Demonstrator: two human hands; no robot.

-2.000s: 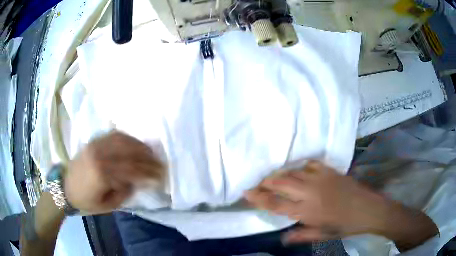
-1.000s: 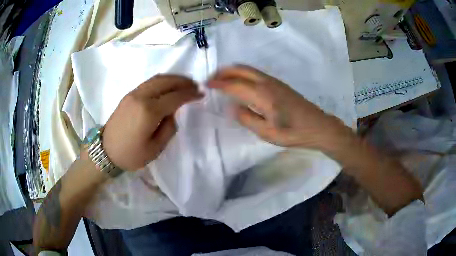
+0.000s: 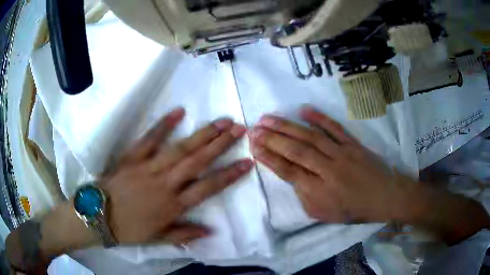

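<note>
A white cloth panel (image 3: 134,80) lies over the machine table, with a dark seam line running from the presser foot (image 3: 226,55) toward me. My left hand (image 3: 172,177) lies flat on the cloth left of the line, fingers spread. My right hand (image 3: 317,161) lies flat right of the line, its fingertips close to those of my left hand. Both hands are slightly blurred and grip nothing. The cloth's far edge is hidden under the sewing machine head (image 3: 225,24).
A black lamp stick (image 3: 70,48) hangs at the upper left. Ribbed cream knobs (image 3: 365,95) stick out at the right of the head. A printed scale (image 3: 448,131) is on the white tabletop at the right. More white cloth (image 3: 467,172) lies at the far right.
The view is closer to the machine head. My hands have gone from raised with bent fingers near the presser foot to flat on the cloth, lower along the seam line.
</note>
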